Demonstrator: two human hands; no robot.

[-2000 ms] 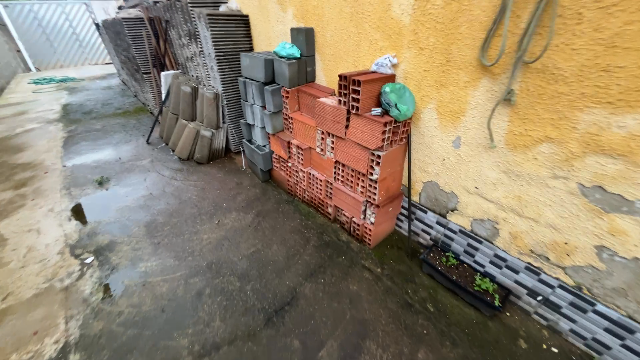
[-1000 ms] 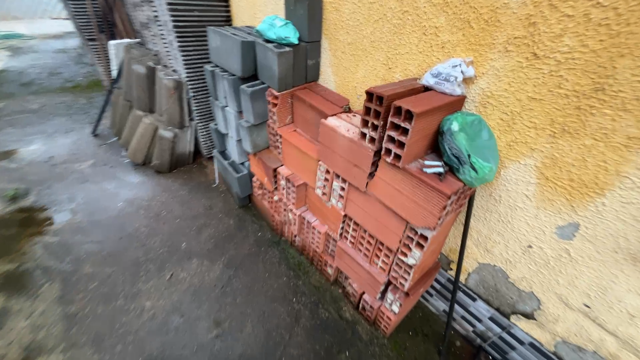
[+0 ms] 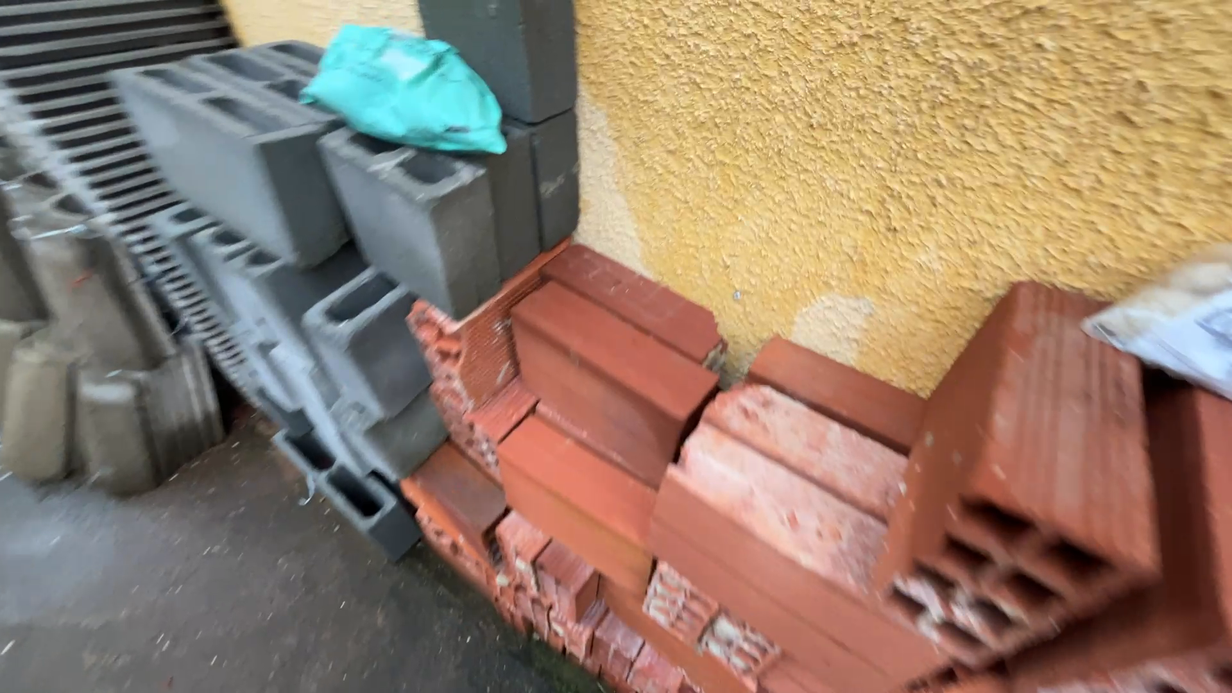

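Observation:
Neither of my hands is in view. Red hollow clay bricks (image 3: 770, 500) are stacked against the wall, filling the middle and lower right. One of them, a ribbed brick (image 3: 1039, 452) with its open cells facing me, lies on top at the right. Left of them stands a pile of grey concrete blocks (image 3: 231, 164), with a teal plastic bag (image 3: 404, 91) resting on its top. At the right edge a whitish plastic bag (image 3: 1179, 322) sits over the bricks, partly cut off by the frame.
A rough yellow plastered wall (image 3: 866, 144) rises behind the stacks. Brownish-grey curved pieces (image 3: 106, 385) lean together at the left, before a ribbed dark stack (image 3: 106, 106). Damp concrete floor (image 3: 192, 587) stretches along the front of the piles.
The view has come much closer to the stacks. The planter, the green bag and the dark pole, seen earlier, are out of view. No hand appears in any frame.

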